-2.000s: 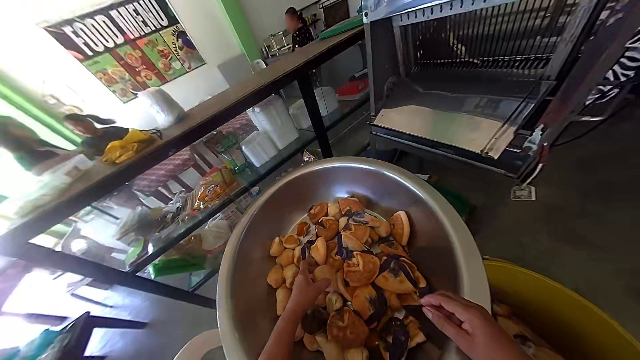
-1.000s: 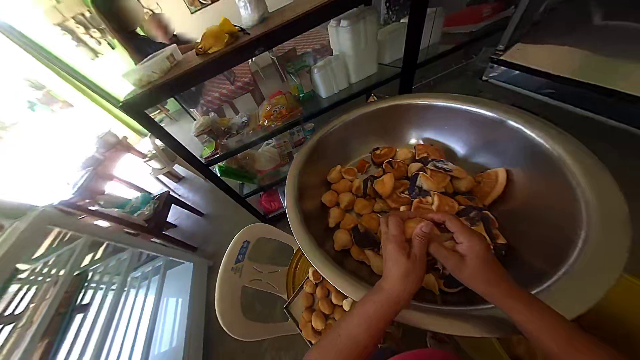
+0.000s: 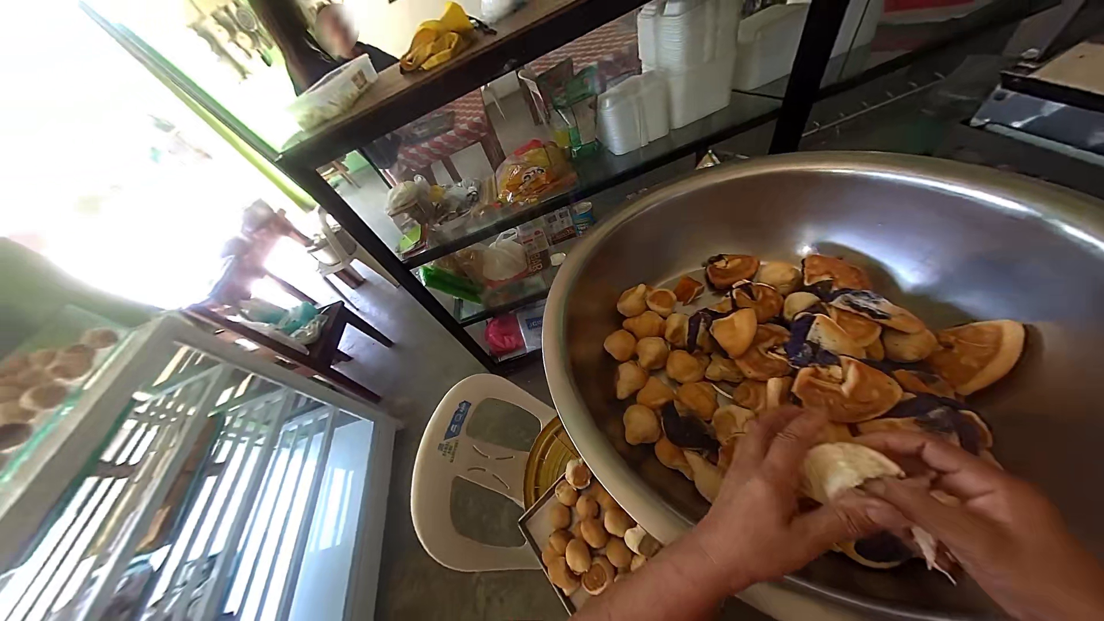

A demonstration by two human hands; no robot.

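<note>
A large metal basin [image 3: 595, 233] holds browned bread pieces [image 3: 849, 388], several torn, some with dark purple filling, and small round buns [image 3: 686, 366] along its left side. Over the basin's near part, my left hand [image 3: 768, 492] has its fingers and thumb on a pale torn bread piece [image 3: 845, 470]. My right hand [image 3: 975, 509] grips the same piece from the right, and a thin flap hangs below those fingers. The hands partly hide the bread under them.
A tray of round buns [image 3: 586, 530] lies beside a white plastic chair [image 3: 431, 483], left of the basin. Behind stands a shelf [image 3: 345, 129] with foam containers [image 3: 690, 65] and packets. A white slatted cabinet [image 3: 362, 483] is at the left. A person [image 3: 336, 43] is beyond the shelf.
Two seconds ago my hands were apart among the bread; now they are together on one pale piece. The view has swung left and closer.
</note>
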